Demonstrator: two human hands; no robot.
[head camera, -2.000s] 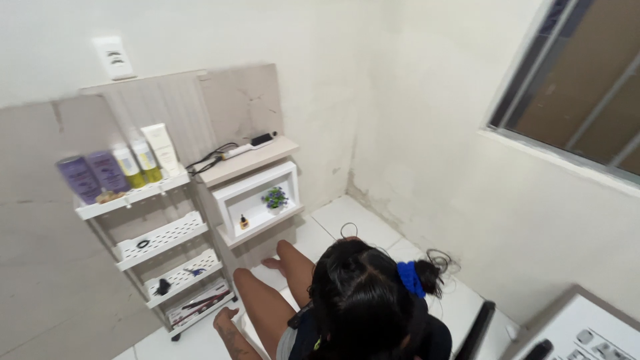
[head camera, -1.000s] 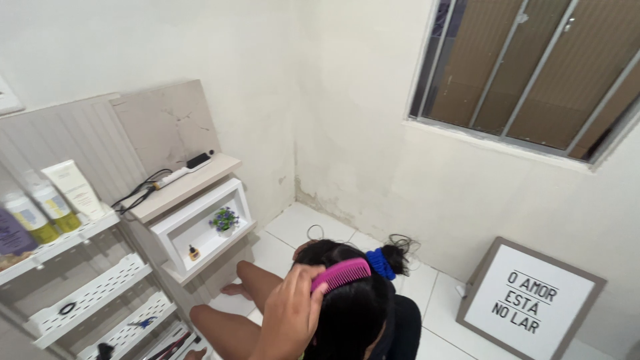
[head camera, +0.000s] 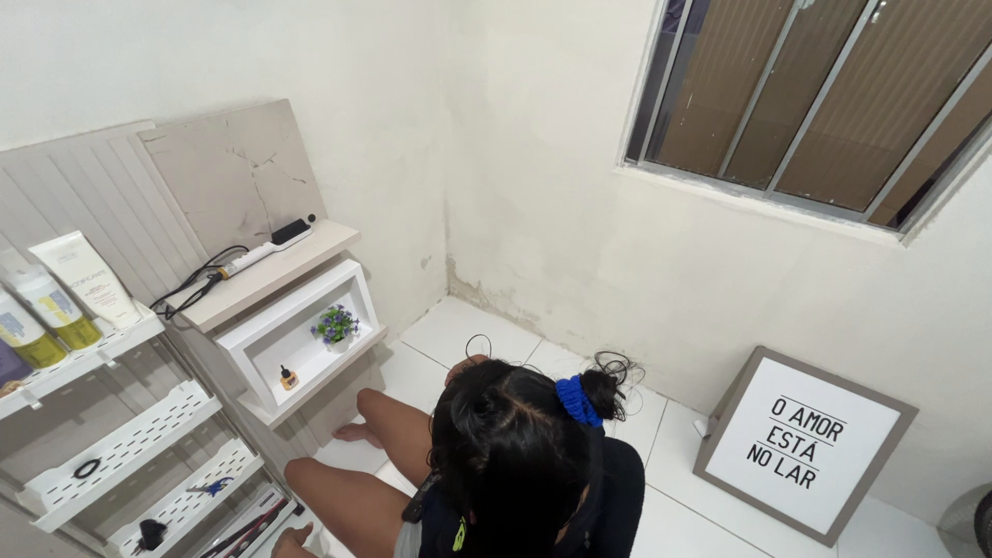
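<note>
Neither of my hands is in the head view. Below me a seated person with dark hair (head camera: 504, 434) has the head bent down. A blue scrunchie (head camera: 579, 401) holds a small bun of hair on the right side of the head, and a parting runs beside it. Loose strands stick out around the bun. The rest of the hair hangs down over the head and back. One of the person's hands (head camera: 293, 540) shows low at the left, by the knee. No comb is visible.
A white rolling cart (head camera: 124, 422) with bottles and hair tools stands left. Beside it a wall shelf (head camera: 271, 279) holds a corded hot brush (head camera: 267, 246); a white niche below holds a small plant (head camera: 336, 325). A framed sign (head camera: 806, 446) leans at the right wall, under a window (head camera: 798, 101).
A hand with a pink comb, on the person's hair one second ago, has gone out of view. The view has swung right since two seconds ago.
</note>
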